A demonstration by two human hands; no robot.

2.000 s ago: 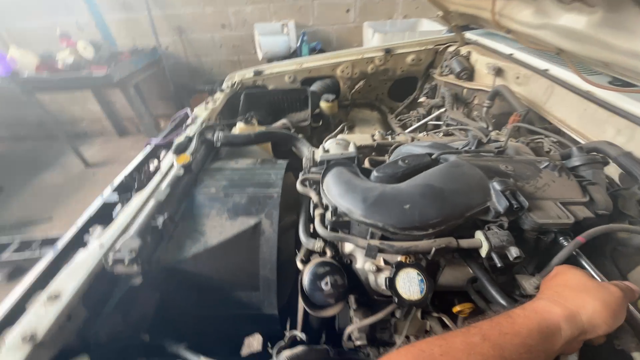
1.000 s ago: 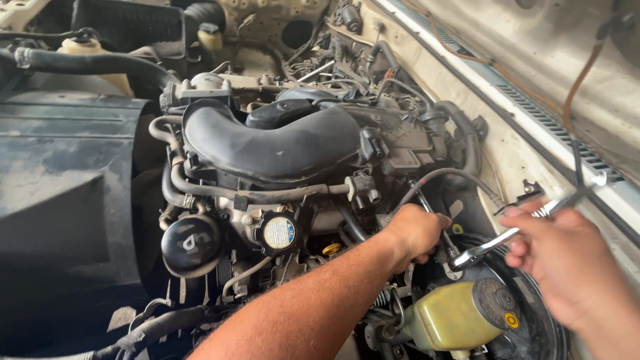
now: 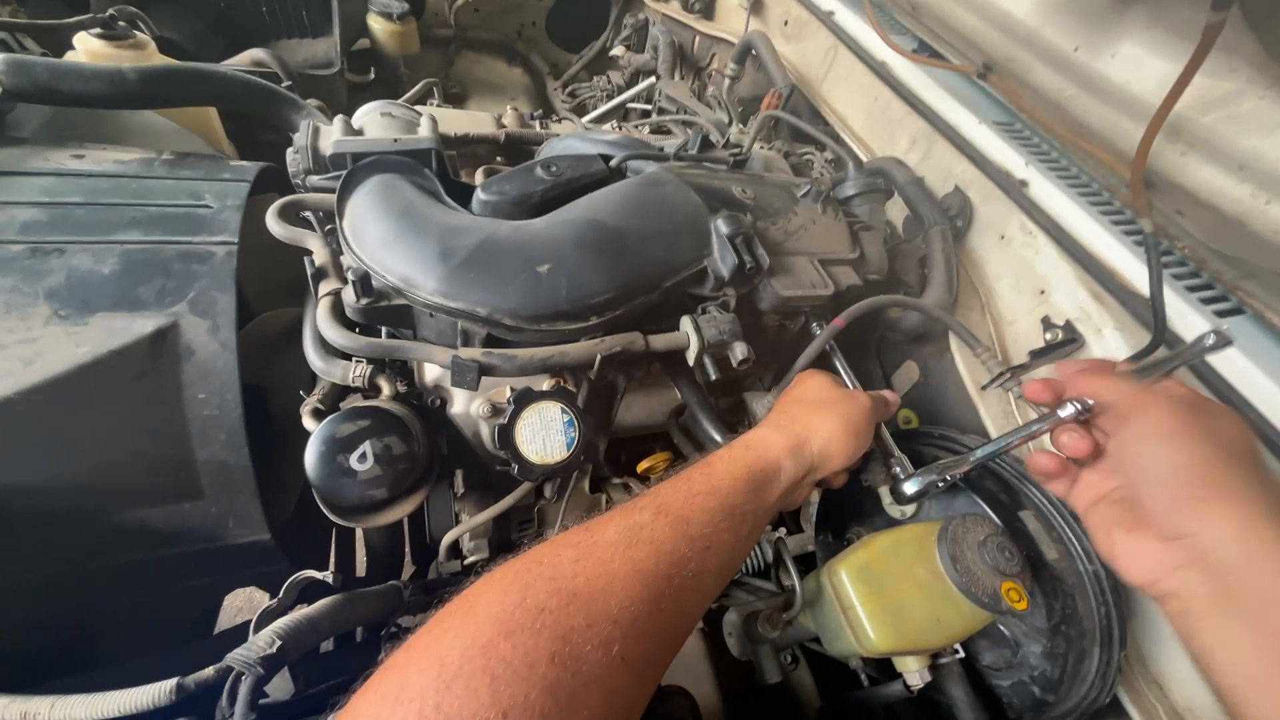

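In the head view, my left hand point(image 3: 835, 430) reaches over the engine and is closed around a steel extension bar point(image 3: 888, 440). A chrome ratchet point(image 3: 980, 462) meets the bar at its near end, beside the brake booster point(image 3: 1050, 560). My right hand point(image 3: 1150, 470) has its fingers curled at the ratchet's handle end. Another chrome tool end point(image 3: 1190, 350), like a wrench, sticks out behind those fingers; how it joins the ratchet cannot be told. The bar's far end lies by a rubber hose point(image 3: 870, 305); any socket there is hidden.
A yellowed brake fluid reservoir point(image 3: 880, 590) sits below both hands. Left of them are the black intake duct point(image 3: 530, 255), the oil filler cap point(image 3: 545, 433) and the oil filter point(image 3: 365, 463). The fender edge point(image 3: 1060, 210) and a hanging brown cable point(image 3: 1150, 140) border the right.
The view has swung toward the right side of the engine bay. My right hand and the ratchet, out of view two seconds ago, now show. My left hand stays by the bar.
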